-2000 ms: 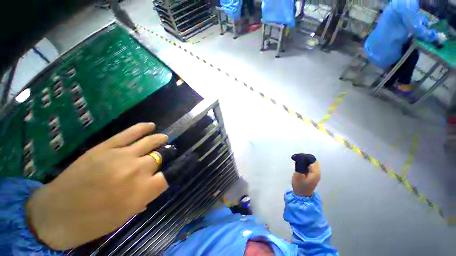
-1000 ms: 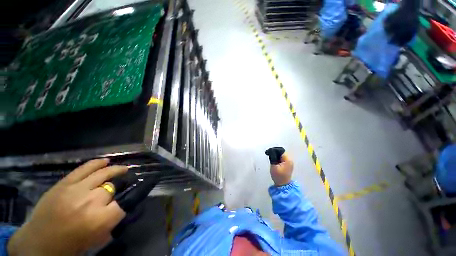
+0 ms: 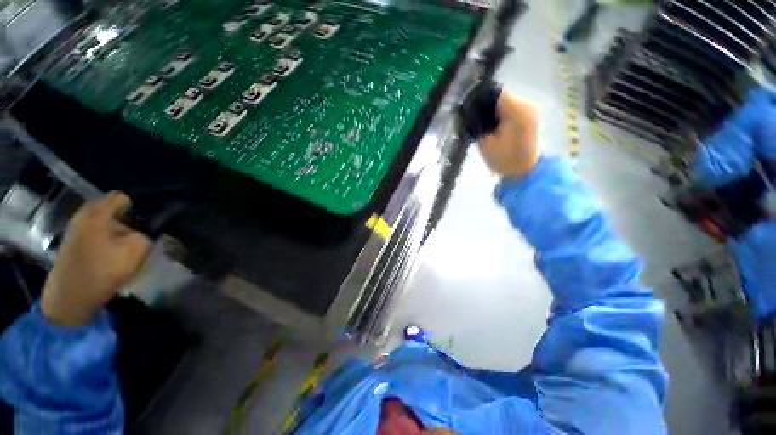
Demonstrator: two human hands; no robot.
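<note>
A large green circuit board (image 3: 340, 110) with several white-silver blocks lies on a black surface on top of the board rack (image 3: 391, 276). My left hand (image 3: 94, 259) is at the front left edge, its dark-covered fingertips bent over the edge. My right hand (image 3: 510, 136) is at the far right edge of the rack top, black-covered fingers curled onto the side bar. Both hands are slightly blurred, and their fingertips blend into the dark surface. I cannot tell whether they hold the rack frame or a carrier edge.
A yellow piece (image 3: 379, 225) sits at the near right corner of the rack top. Another shelved rack (image 3: 672, 72) stands at the upper right. People in blue smocks (image 3: 732, 144) are at the right edge. Yellow-black tape (image 3: 572, 110) marks the floor.
My right hand has moved up and forward from hanging over the floor to the rack's right edge. My left hand has moved left along the front. The board appears nearer the picture's centre.
</note>
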